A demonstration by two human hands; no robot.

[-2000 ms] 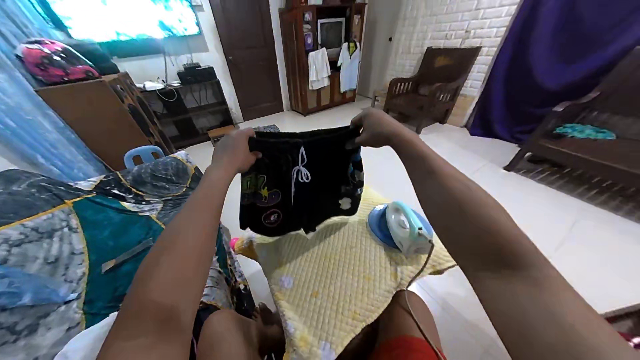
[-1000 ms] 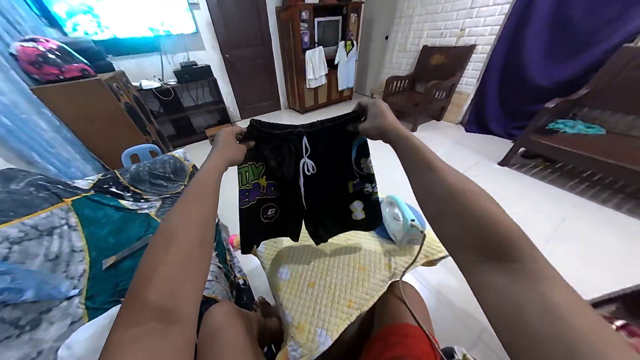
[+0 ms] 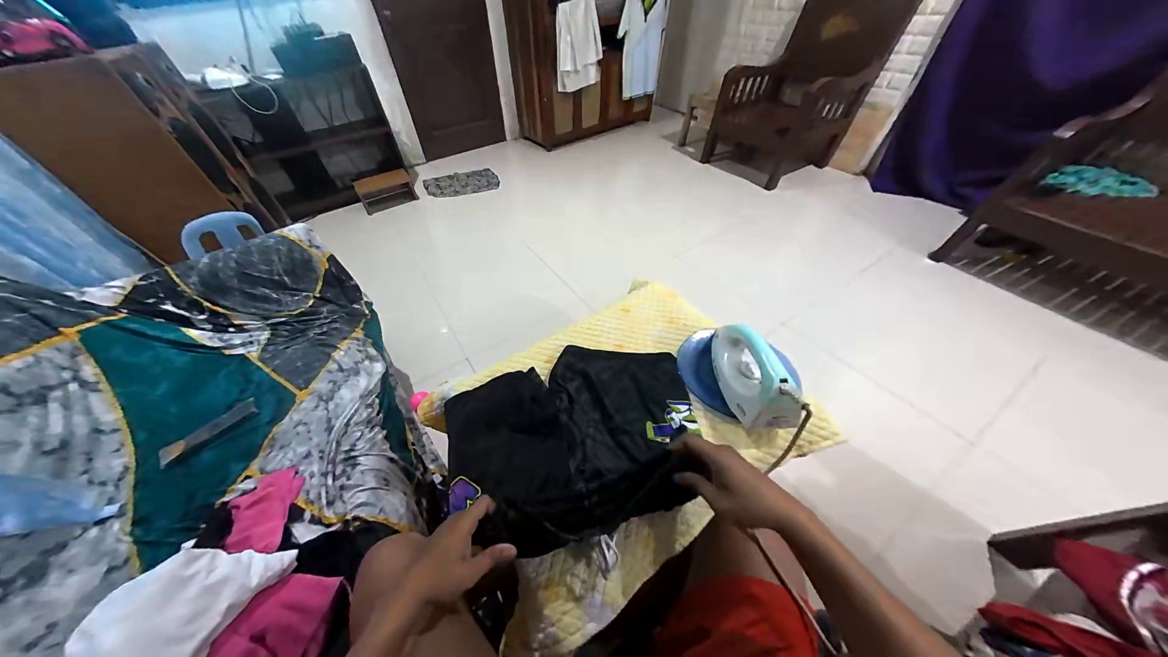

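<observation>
Black shorts with printed patches (image 3: pixel 566 429) lie on a yellow quilted cloth (image 3: pixel 630 319), legs pointing away from me and waistband toward me. At the near left corner of the shorts is my left hand (image 3: pixel 456 552), thumb and fingers apart, with nothing seen between them. My right hand (image 3: pixel 730 479) is at the near right edge; its fingertips touch the fabric, and whether they pinch it I cannot tell. A white and teal clothes iron (image 3: pixel 750 374) rests on a round blue plate (image 3: pixel 698 370) right of the shorts, its cord running down past my right wrist.
To the left, a patterned cover (image 3: pixel 210 356) bears a flat strip (image 3: pixel 210 433), with a pile of pink, white and black clothes (image 3: pixel 210 584) nearer me. Red garments (image 3: pixel 1086 584) lie at the lower right. Farther off stand a wooden armchair (image 3: pixel 776 109) and a wooden bench (image 3: pixel 1095 219).
The black shorts, held up by the waistband in both hands before, now lie on the yellow cloth. Both hands have come down toward me. The view has tilted downward.
</observation>
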